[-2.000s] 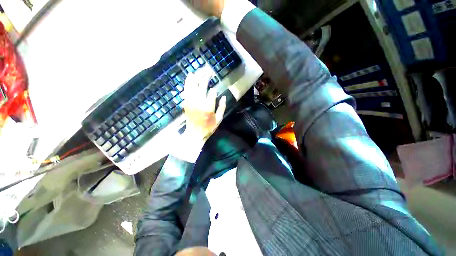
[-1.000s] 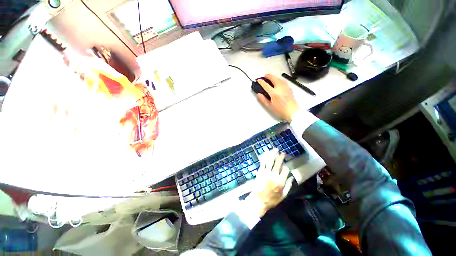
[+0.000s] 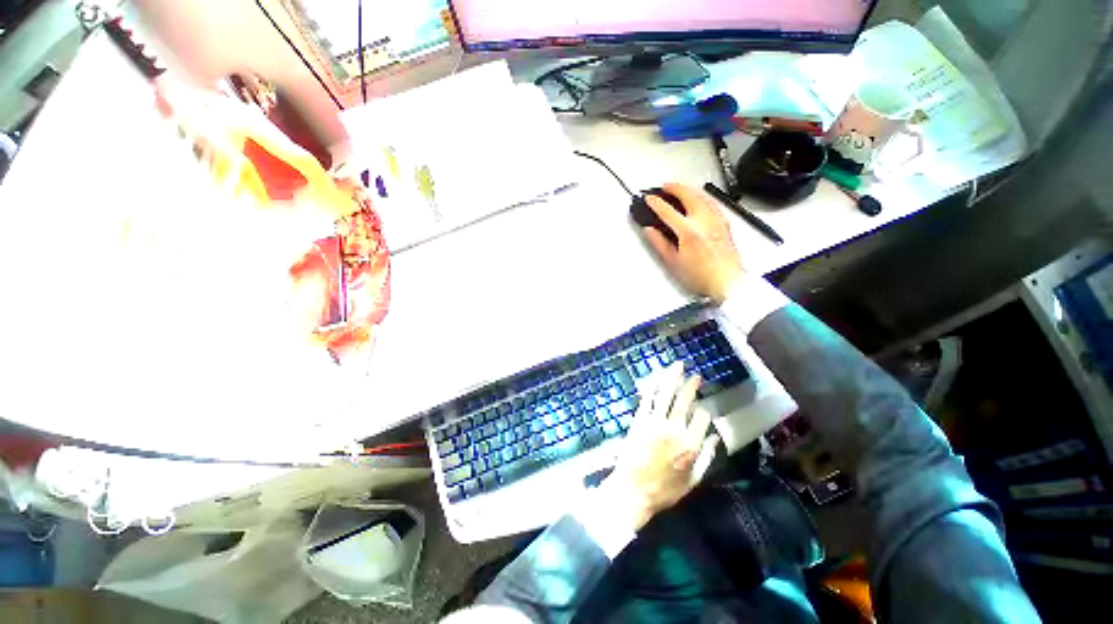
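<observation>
A long keyboard (image 3: 537, 421) with dark keys, a bluish glow and a pale frame lies at the desk's front edge, over the lap. My left hand (image 3: 665, 445) rests on its right part, fingers spread over the keys and palm on the near edge, holding nothing. A small black corded mouse (image 3: 647, 210) is on the white desk beyond the keyboard. My right hand (image 3: 698, 244) lies over the mouse, with fingers on top of it.
A black pen (image 3: 745, 215) lies right of the mouse. Beyond are a black round cup (image 3: 778, 168), a mug (image 3: 864, 122), a blue object (image 3: 698, 118) and papers (image 3: 952, 104). A monitor (image 3: 659, 27) stands at the back. A notebook (image 3: 458, 159) and red-orange plastic bag (image 3: 364, 274) are left.
The view has tilted up from the lap and keyboard to show the desk, mouse and monitor. Against one second ago it has shifted slightly; both hands keep their places on keyboard and mouse.
</observation>
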